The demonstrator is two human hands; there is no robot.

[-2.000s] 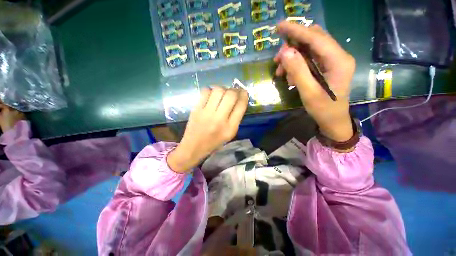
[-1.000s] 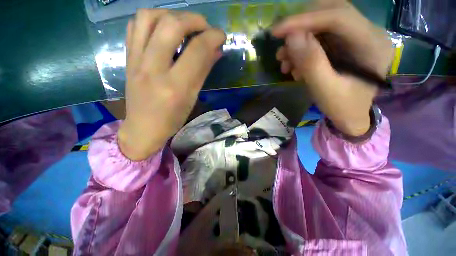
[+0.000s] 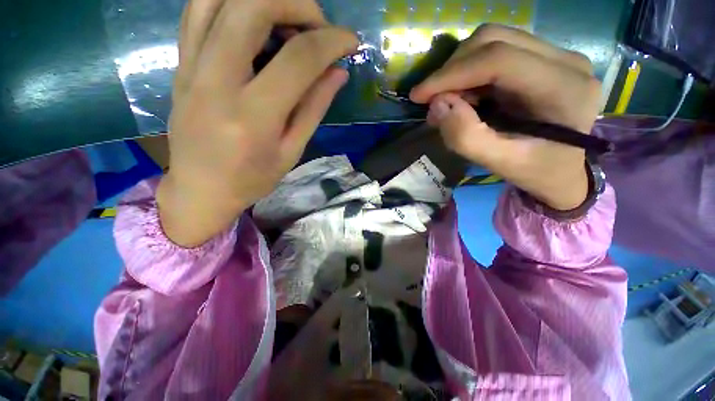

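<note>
My left hand (image 3: 243, 117) is bare and pinches a tiny shiny piece, probably a circuit board (image 3: 361, 55), between thumb and fingertips. Most of it is hidden or too small to tell. My right hand (image 3: 521, 106) holds dark tweezers (image 3: 553, 135) like a pen. Their thin shiny tips point left, just right of and below the left fingertips, apart from the piece. A glossy tape backing sheet (image 3: 462, 13) with rows of yellow patches lies behind and between the hands. I cannot tell whether the tips hold anything.
A clear glossy film (image 3: 145, 86) lies left of my left hand on the green bench mat (image 3: 55, 82). A black pouch (image 3: 682, 31), a white cord (image 3: 680, 110) and a yellow strip (image 3: 627, 88) are at the right. A metal-framed stand (image 3: 686, 301) is on the floor.
Both hands came closer to the camera, then the right hand moved slightly down as the tweezer tips came into sight. The blister tray has left the view. The left hand shifted left.
</note>
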